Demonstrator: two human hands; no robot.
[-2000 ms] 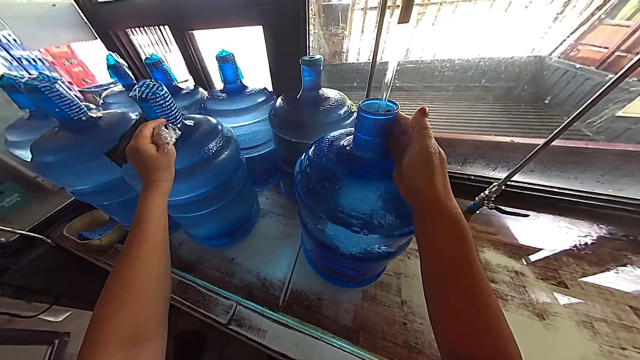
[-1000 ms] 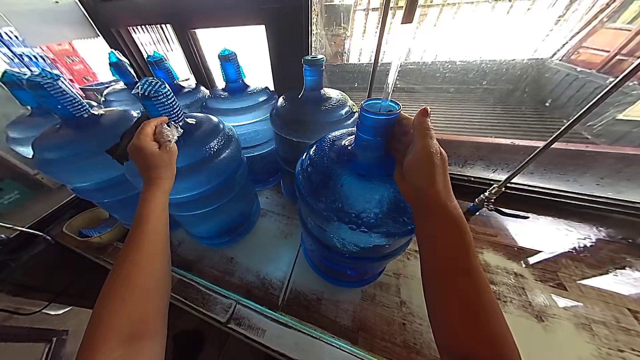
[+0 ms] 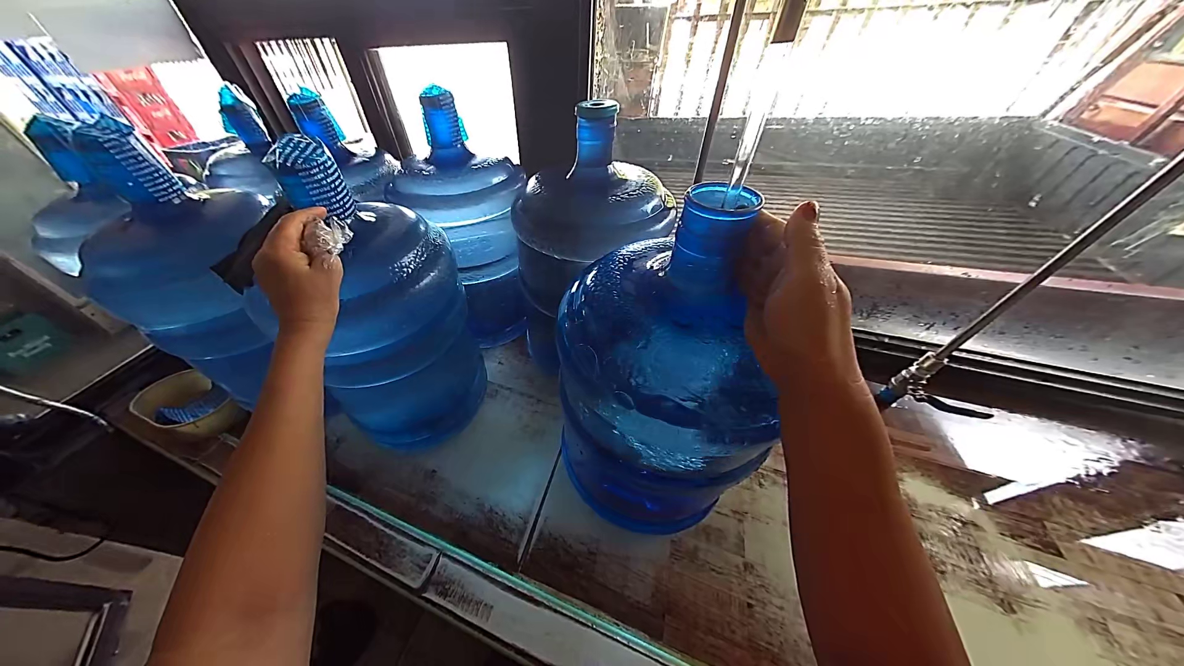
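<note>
A stream of water [image 3: 751, 139] runs into the open mouth of a blue water jug [image 3: 666, 370] that stands upright on the counter. My right hand [image 3: 800, 296] rests against the right side of its neck, thumb up. My left hand [image 3: 301, 268] is closed on crumpled clear plastic [image 3: 326, 238] and a black cloth [image 3: 248, 257], close against a jug [image 3: 398, 324] whose neck wears a printed blue seal [image 3: 310, 176]. Behind the two stands a jug with a plain cap [image 3: 595, 203].
Several more sealed jugs [image 3: 176, 250] stand at the left and back. A small tub [image 3: 185, 407] holds blue printed film by the counter's front edge [image 3: 444, 564]. A metal rod with a valve [image 3: 916, 370] slants at the right, before the window.
The water in the jug under the stream has risen. Both hands stay in nearly the same places.
</note>
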